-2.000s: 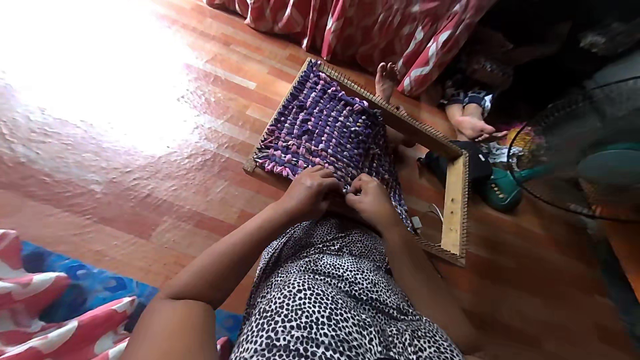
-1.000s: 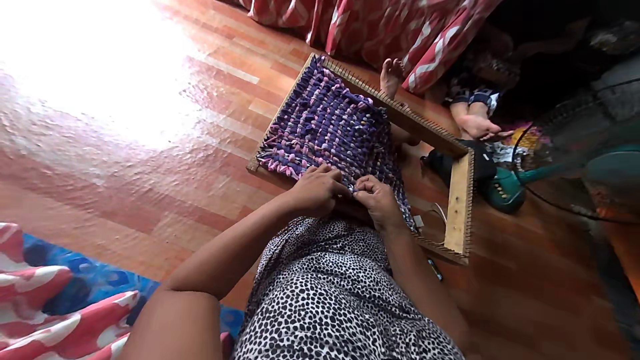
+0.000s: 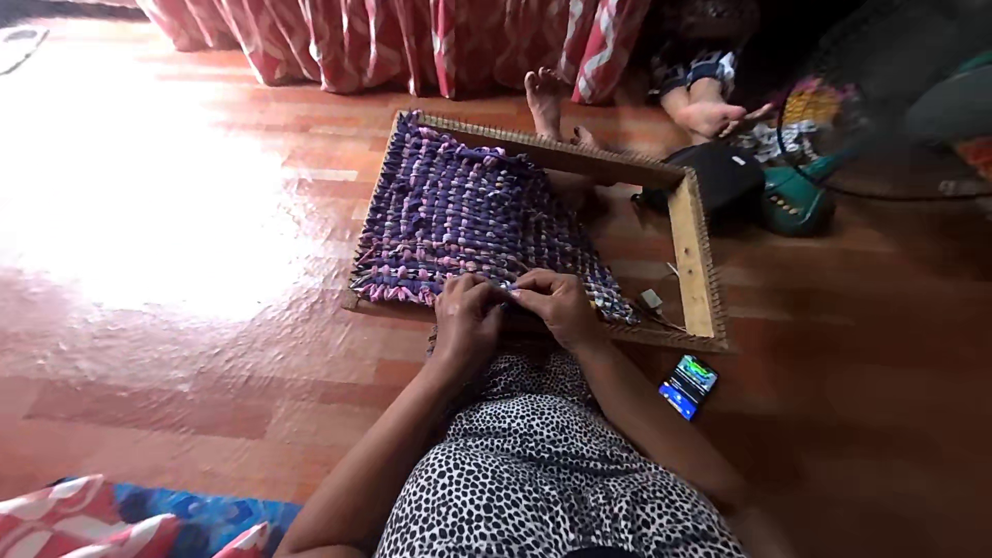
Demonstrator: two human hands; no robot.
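Observation:
A wooden loom frame (image 3: 690,256) with rows of nails along its edges lies over the lap. Purple and pink woven fabric (image 3: 465,201) fills its left part, and the right part shows bare floor through it. My left hand (image 3: 469,314) and my right hand (image 3: 559,306) meet at the near edge of the weave, fingertips pinching the fabric strips there. Just what lies between the fingertips is too small to tell. A small white tag (image 3: 651,298) shows near the lower right corner of the frame.
A lit smartphone (image 3: 688,386) lies on the wooden floor right of my forearm. Beyond the frame are a red and white curtain (image 3: 372,46), another person's feet (image 3: 709,116), a black bag (image 3: 717,182) and a green fan base (image 3: 798,201). Blue cloth (image 3: 201,515) lies at the lower left.
The view has turned and shifted, and the smartphone now shows fully. Both hands stay at the near edge of the weave, with small finger movements.

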